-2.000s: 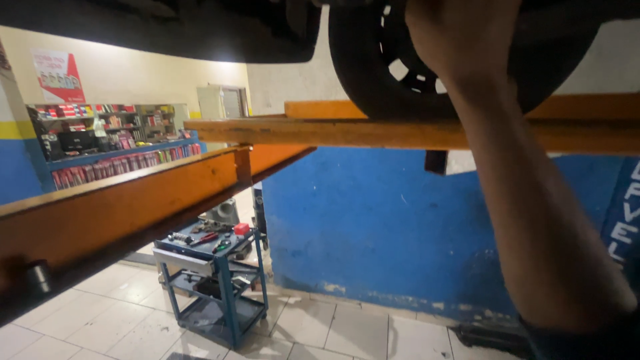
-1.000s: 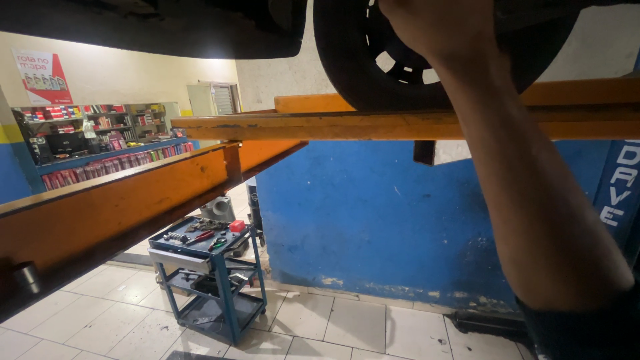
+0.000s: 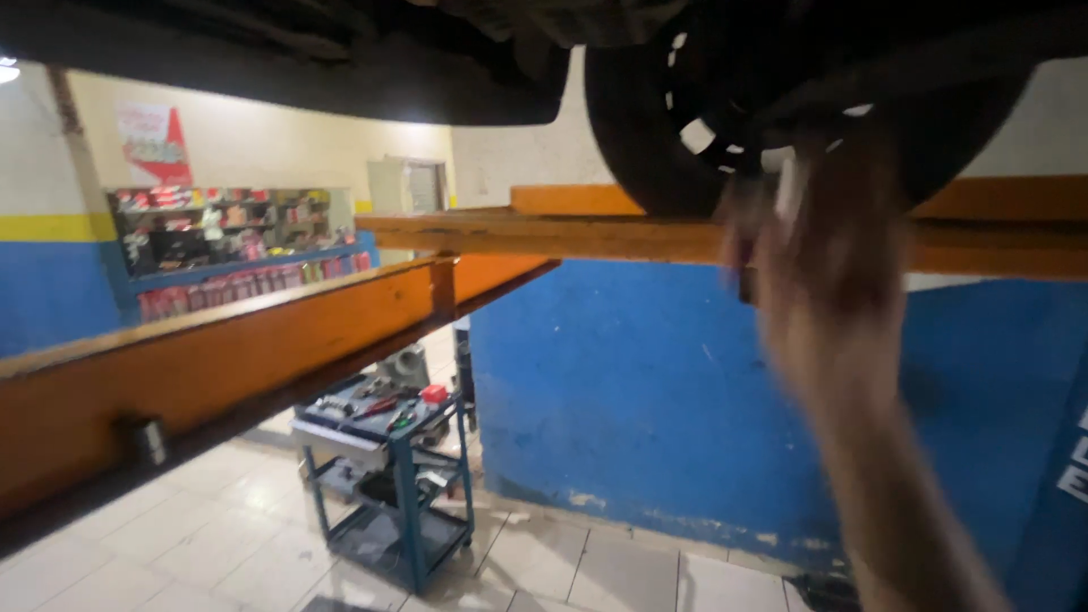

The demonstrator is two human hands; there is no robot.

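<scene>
My right hand (image 3: 816, 229) is raised at the right of the head view, blurred by motion, in front of the orange lift runway (image 3: 595, 238) and just below the car wheel (image 3: 646, 144). Something pale and narrow shows at its fingers, too blurred to name, and whether the hand holds it I cannot tell. The wheel's tyre rests on the runway, and light comes through openings in its rim. Above hangs the dark underside of the car (image 3: 340, 76). My left hand is out of the frame.
An orange crossbeam (image 3: 255, 331) of the lift runs across the left. Below it stands a blue tool cart (image 3: 408, 501) with tools and a red item (image 3: 434, 393) on top. Behind are a blue wall (image 3: 637, 382) and shelves of packages (image 3: 238, 229).
My right hand has come down from the wheel's hub area to the height of the orange runway. Its fingers, cut off by the top edge before, are now within the frame.
</scene>
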